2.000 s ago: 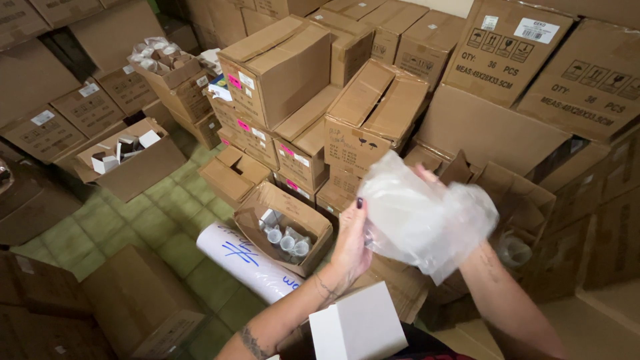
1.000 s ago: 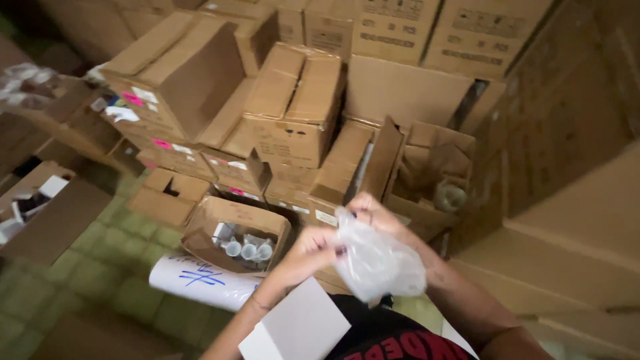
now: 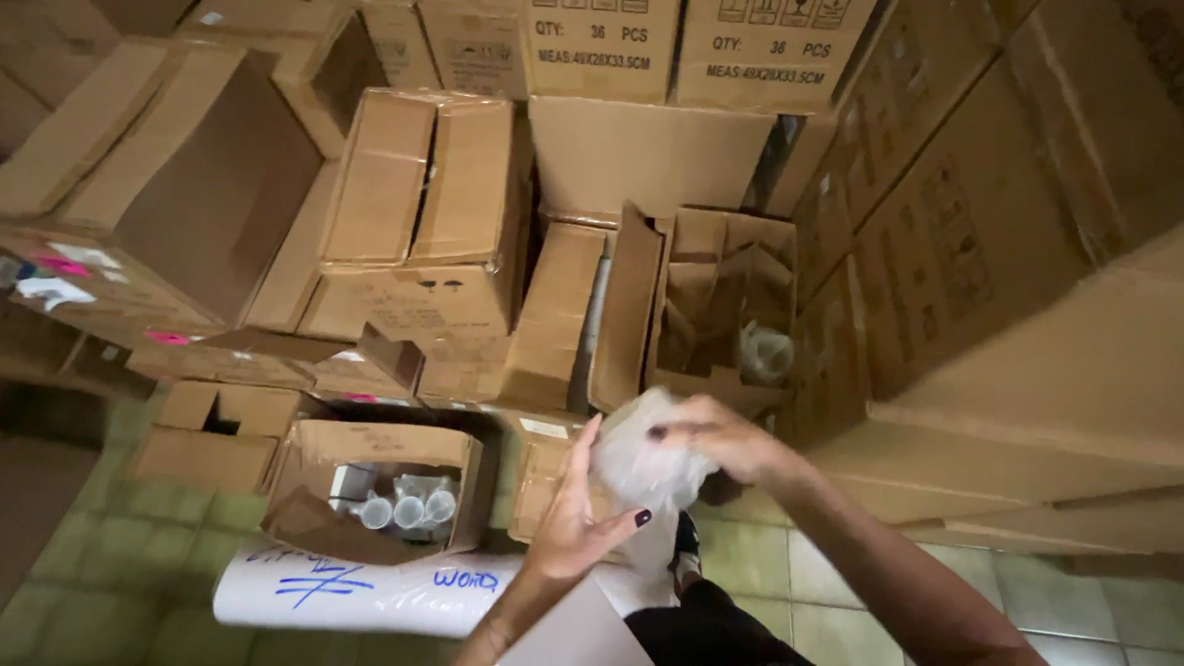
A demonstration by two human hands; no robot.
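A crumpled translucent plastic bag [image 3: 647, 453] is between my two hands, near the lower middle of the view. My right hand [image 3: 717, 437] grips its upper right side, slightly blurred. Against its left side rests my left hand [image 3: 578, 527], fingers apart and thumb stretched out under the bag. Whether anything lies inside the bag cannot be told. Below my left forearm a plain white box [image 3: 573, 629] is partly in view at the bottom edge.
An open carton [image 3: 370, 435] holds clear cups and a small white box. Behind a white roll [image 3: 398, 592] with blue writing stand stacked cartons [image 3: 416, 203]. Another open carton [image 3: 721, 222] holds a clear plastic-wrapped item [image 3: 766, 353]. Tall cartons [image 3: 971, 231] line the right side.
The view has shifted to the right and closer to the cartons. My left hand's fingers, bent on the bag one second ago, are now spread beside it.
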